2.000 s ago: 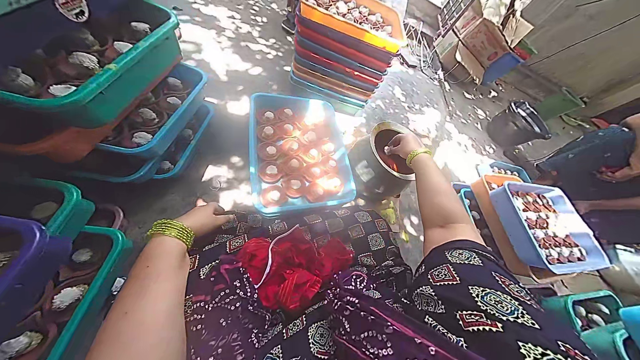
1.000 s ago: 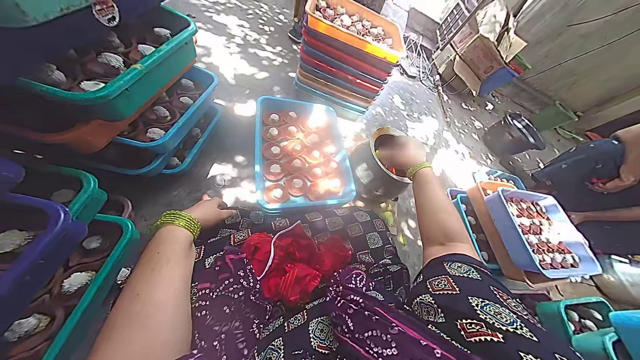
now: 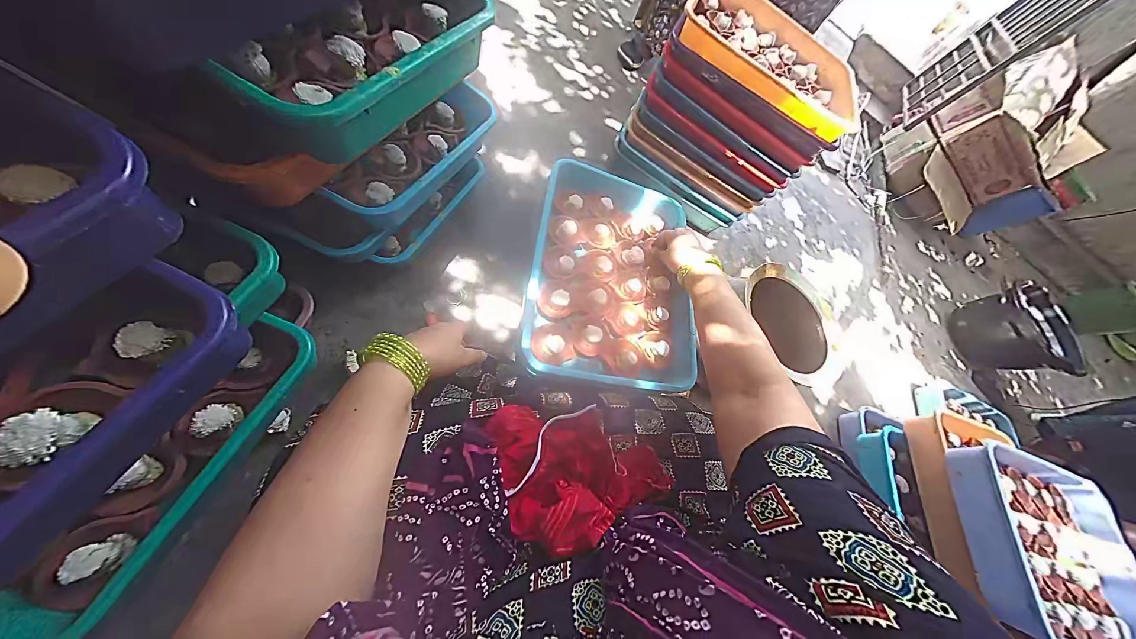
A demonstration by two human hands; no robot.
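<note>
A light blue plastic tray [image 3: 612, 383] lies on the ground before my knees, holding rows of small round clay pieces with pale knobs [image 3: 599, 264]. My right hand [image 3: 682, 250] is over the tray's right side, fingers bent down at the pieces; whether it grips one cannot be told. To the right of that forearm stands a round metal pot [image 3: 787, 321] with brown contents. My left hand [image 3: 444, 348] rests near my knee, left of the tray, with no object visible in it. A crumpled red cloth [image 3: 568, 484] with a white string lies on my lap.
Stacked trays with white-topped clay pieces stand at left, including a green tray [image 3: 355, 102] and a purple tray [image 3: 232, 333]. A tall stack under an orange tray [image 3: 839, 124] is behind. At right are a pale blue tray [image 3: 976, 524], a black bucket [image 3: 1016, 328] and cardboard boxes [image 3: 985, 160].
My right hand has moved left from the pot's opening to the right side of the blue tray. My left hand stays near my knee.
</note>
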